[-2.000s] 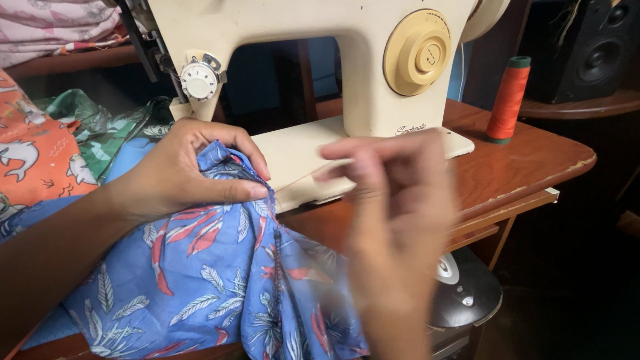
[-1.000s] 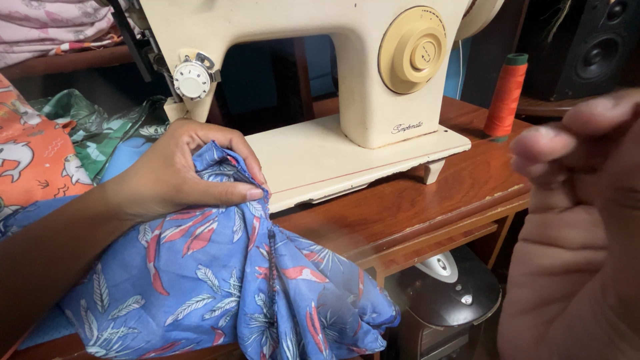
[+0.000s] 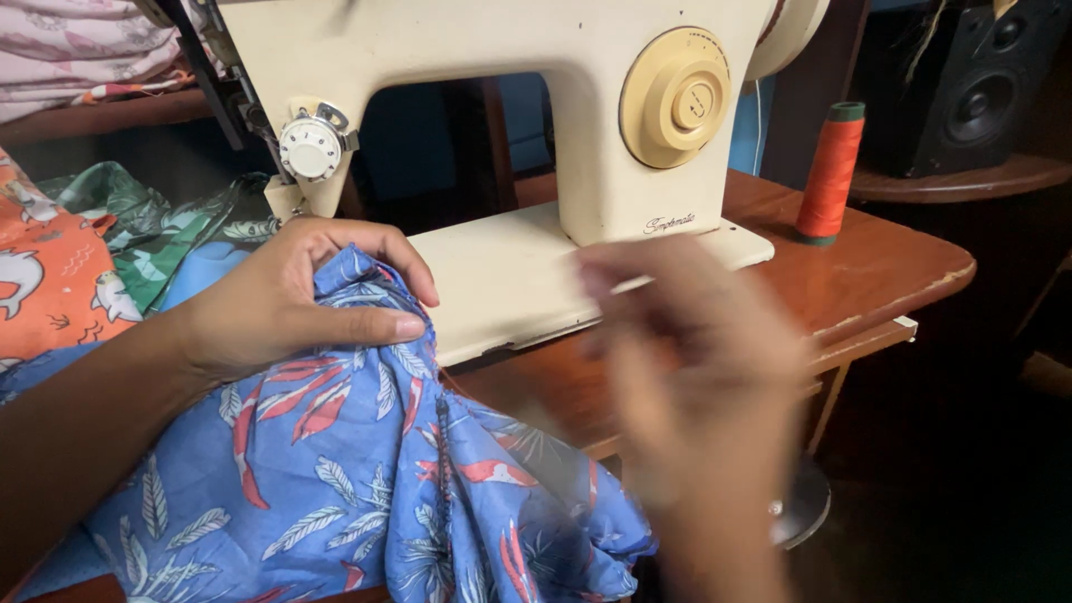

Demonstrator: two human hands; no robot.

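Observation:
My left hand (image 3: 335,293) pinches the gathered upper edge of a blue fabric (image 3: 335,452) printed with pale leaves and red shapes, thumb on top. The cloth hangs down over the table front, with a dark stitched seam running down it. To the right, my right hand (image 3: 695,343) is blurred by motion, in front of the sewing machine's bed; its fingers look bent, and whether they hold anything cannot be told. A thin thread shows near the fabric edge. Behind both hands stands a cream sewing machine (image 3: 578,151) with a stitch dial.
An orange-red thread cone (image 3: 831,176) stands on the wooden table (image 3: 904,251), right of the machine. At left lie orange dolphin-print cloth (image 3: 50,260) and green printed cloth (image 3: 151,226); folded pink cloth (image 3: 92,50) is behind. A black speaker (image 3: 963,92) sits at back right.
My right hand swung out to the right edge of the view one second ago and is now back in front of the machine bed. My left hand keeps its hold on the blue fabric.

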